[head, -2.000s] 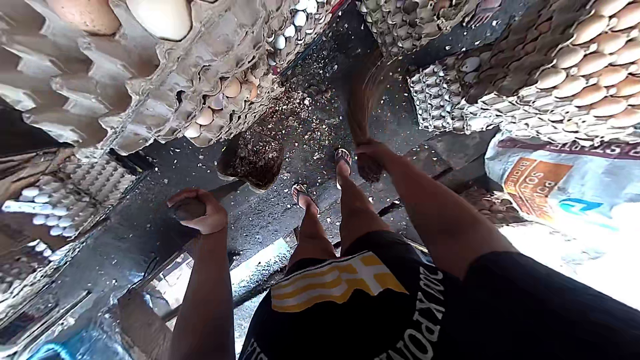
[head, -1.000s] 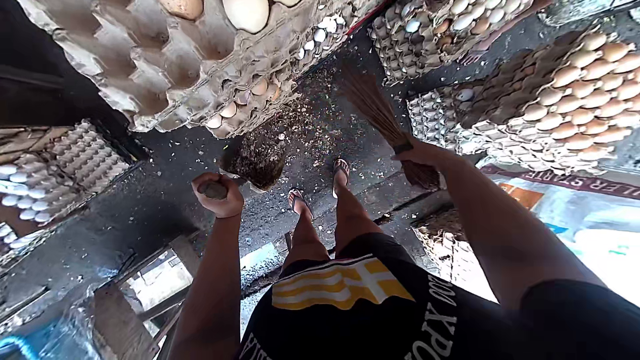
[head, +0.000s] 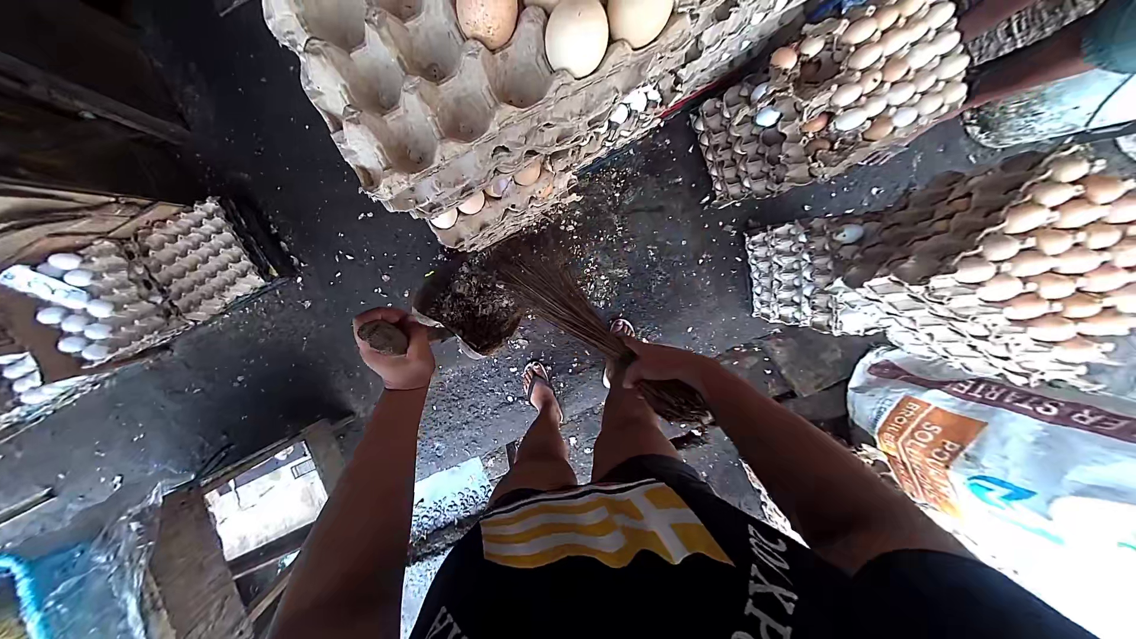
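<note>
My left hand (head: 396,351) grips the handle of a dustpan (head: 470,306), whose pan holds a heap of dark dirt and pale bits. A stick broom (head: 564,297) is held around its bound part by my right hand (head: 661,364). The bristles fan toward the upper left and meet the right side of the pan, above my feet. Scattered debris (head: 612,231) lies on the dark floor just beyond the bristles. Where exactly the bristle tips end against the dirt is hard to tell.
Stacked egg trays (head: 461,115) with some eggs rise close in front. More egg trays stand at the left (head: 195,257), upper right (head: 834,98) and right (head: 1003,257). A printed sack (head: 1003,435) sits at the lower right, a wooden frame (head: 191,568) at the lower left.
The broom's bristles have swung left, from beyond the right foot to the edge of the dustpan. My left hand still holds the dustpan. The view has shifted somewhat.
</note>
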